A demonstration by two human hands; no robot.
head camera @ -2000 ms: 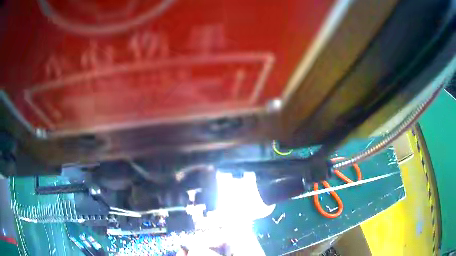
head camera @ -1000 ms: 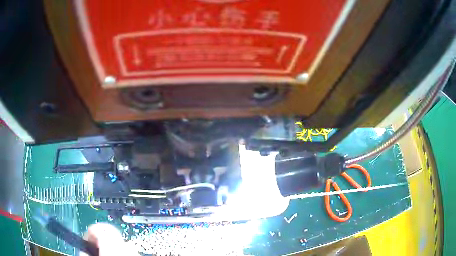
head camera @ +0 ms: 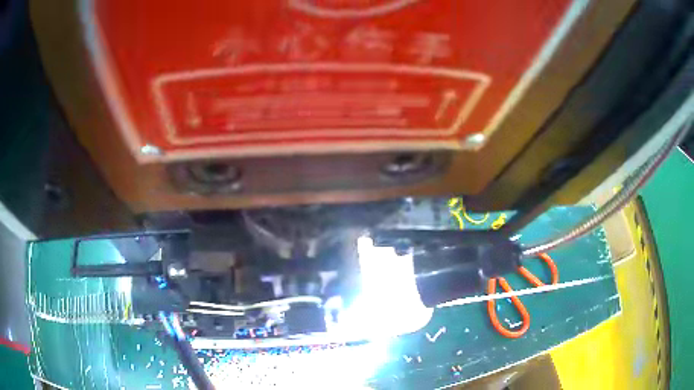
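Note:
A dark cable rises from the bottom edge, left of centre. Its thin blue and pale core wires point up toward the left side of the crimp applicator. No hand shows; what holds the cable is out of the picture or lost in glare. The silvery terminal strip runs in from the left to the applicator. The red warning plate on the crimping machine fills the top.
The work lamp glares white right of the applicator. Orange loop handles lie beside it. A gooseneck curves down at right. Yellow loops lie behind the lamp. Coloured scraps cover the mat below. A yellow surface is at right.
The fingertip seen at lower left one second ago is out of view. The cable has moved right, and its wire end is now nearer the applicator. The view has shifted slightly.

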